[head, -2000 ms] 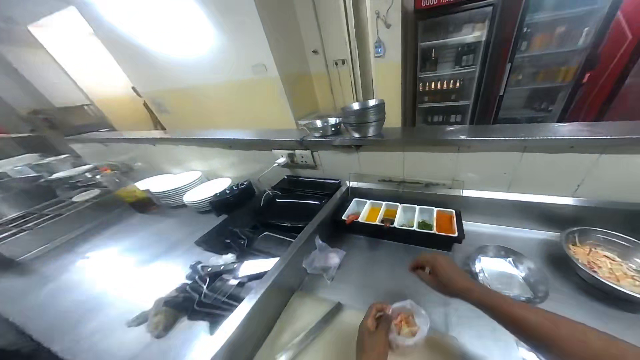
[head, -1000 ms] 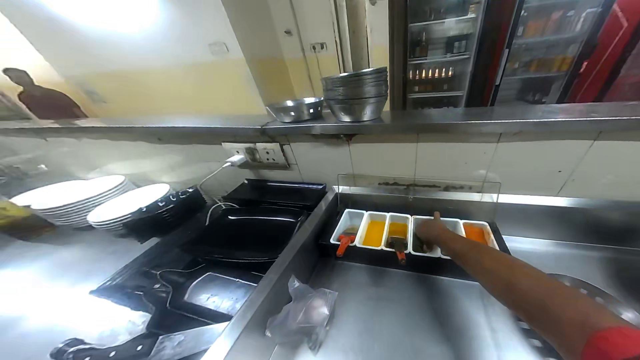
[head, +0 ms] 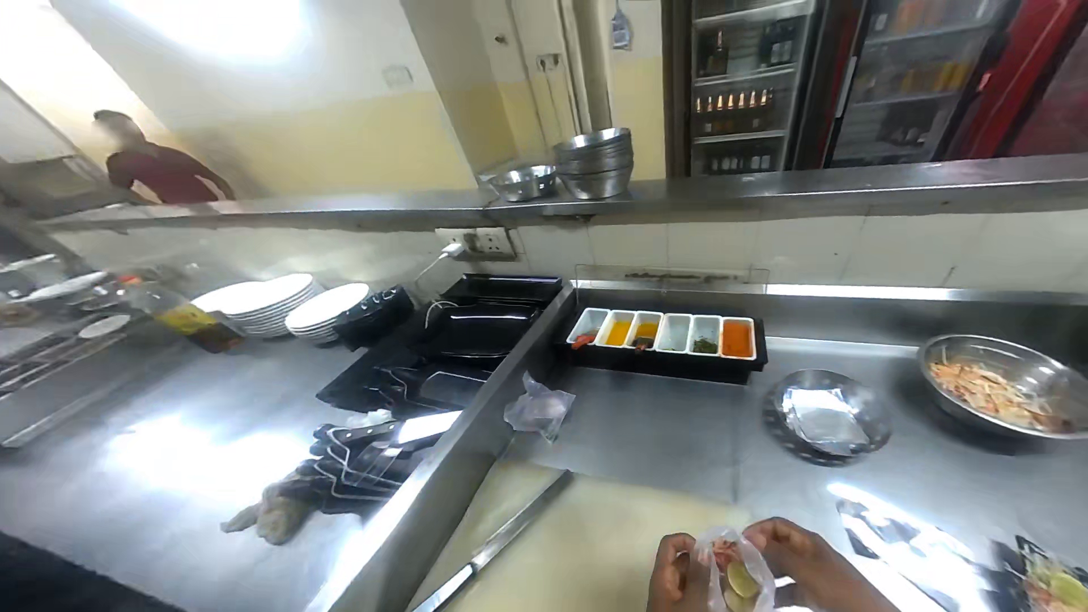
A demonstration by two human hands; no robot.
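Observation:
Both hands hold a small clear plastic bag (head: 719, 544) over the right edge of a pale cutting board (head: 612, 527). My left hand (head: 677, 574) grips its left side and my right hand (head: 795, 552) its right rim. Inside the bag are shredded reddish pieces and yellow-green slices that look like lemon. A long metal tool, perhaps a knife or tongs (head: 510, 531), lies slantwise on the board. Beyond the board a knotted plastic bag (head: 539, 410) rests on the steel counter. A black holder (head: 663, 361) carries several white containers of sauces and herbs.
To the right stand a steel bowl (head: 826, 416) and a larger bowl of shredded vegetables (head: 1003, 387). A raised steel divider (head: 442, 476) runs left of the board; past it lie black trays (head: 476, 331), stacked white plates (head: 272, 304) and a bottle (head: 183, 319). A person (head: 157, 166) is beyond the ledge.
My right hand was at the white containers one second ago and is now at the small bag with my left hand. Yellow-green slices now show in the bag. The view has shifted.

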